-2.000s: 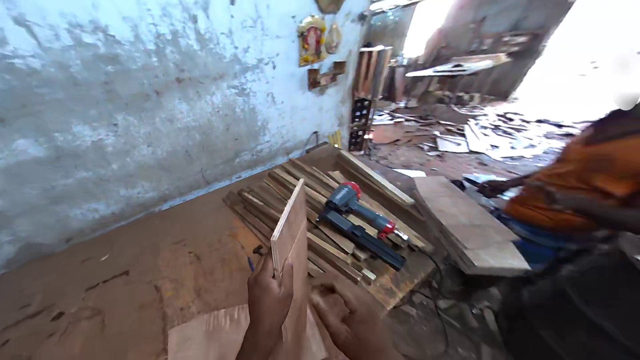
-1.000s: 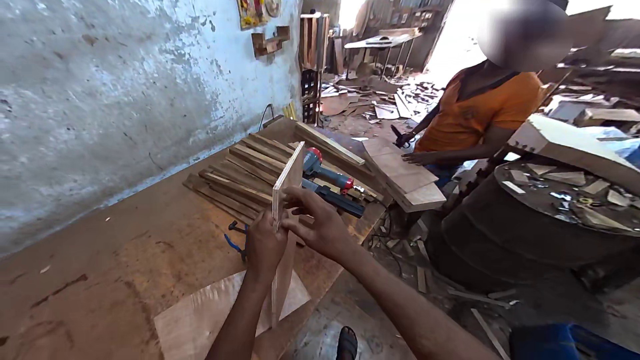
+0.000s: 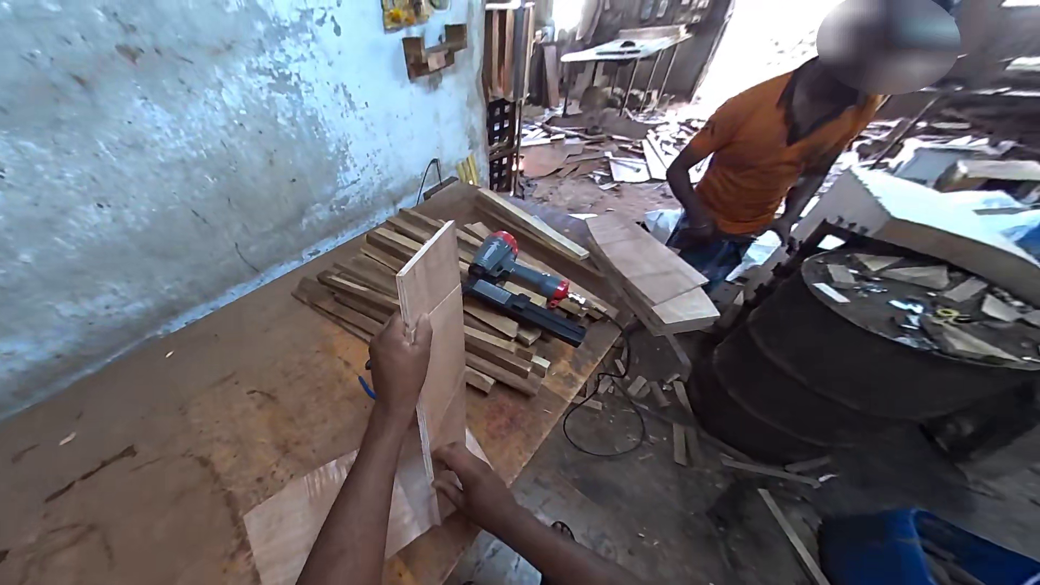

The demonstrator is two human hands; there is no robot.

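Observation:
My left hand [image 3: 400, 361] grips the left edge of an upright plywood board [image 3: 439, 325], about midway up. Lower down, my right hand [image 3: 471, 479] touches the same board near its bottom, fingers bent; its exact hold is partly hidden. Beneath the board, a flat plywood sheet [image 3: 301, 512] lies on the wooden workbench [image 3: 162, 455]. Just beyond my hands, a pneumatic nail gun [image 3: 520, 284] with red ends rests on a pile of wooden strips [image 3: 357, 280]. Part of a blue-handled tool [image 3: 367, 388] shows beside my left wrist.
A person in an orange shirt [image 3: 747, 154] stands across the bench corner, near stacked plywood pieces [image 3: 650, 272]. On the right is a metal drum [image 3: 780, 390] with wood scraps on top. A black hose [image 3: 605, 451] loops below the bench edge; a blue container [image 3: 869, 544] stands at lower right.
My right hand has moved from beside my left hand down to the board's lower part. The person in orange has drawn their hands back from the stacked plywood. The view has shifted.

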